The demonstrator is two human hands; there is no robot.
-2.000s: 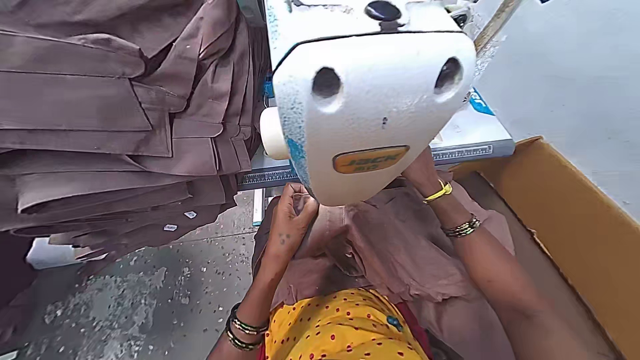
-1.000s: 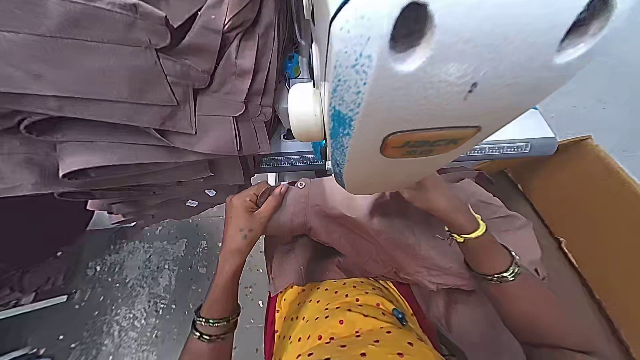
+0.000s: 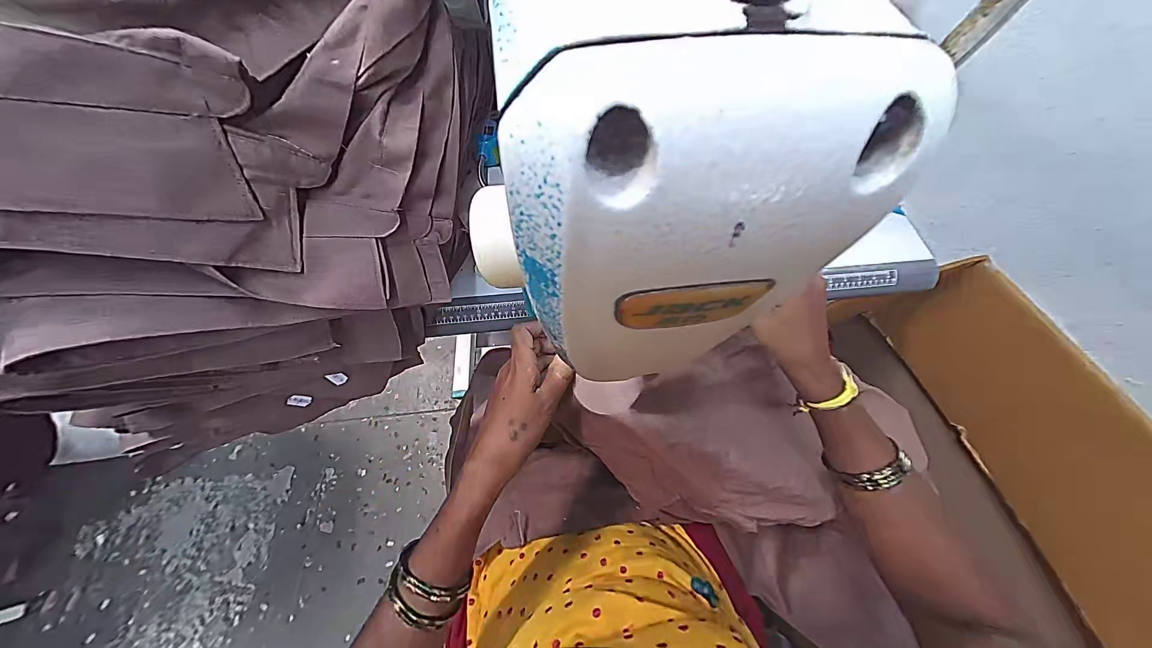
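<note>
The white head of a Jack sewing machine (image 3: pixel 720 207) fills the upper middle and hides its needle area. Below it, brown fabric (image 3: pixel 711 432) hangs over my lap. My left hand (image 3: pixel 531 387) pinches the cloth at the machine's lower left edge, its fingertips partly behind the head. My right hand (image 3: pixel 796 333) lies on the fabric at the lower right of the head; its fingers are hidden behind the machine, so its grip does not show.
A tall stack of brown cut or part-sewn garment pieces (image 3: pixel 162 162) stands at the left. A cardboard box (image 3: pixel 1044 432) is at the right. The machine bed's edge bears a ruler scale (image 3: pixel 481 313). Scraps litter the floor (image 3: pixel 234 540).
One second ago my left hand held the cloth edge in plain sight, left of the head; now its fingertips are partly behind the machine. The view has shifted.
</note>
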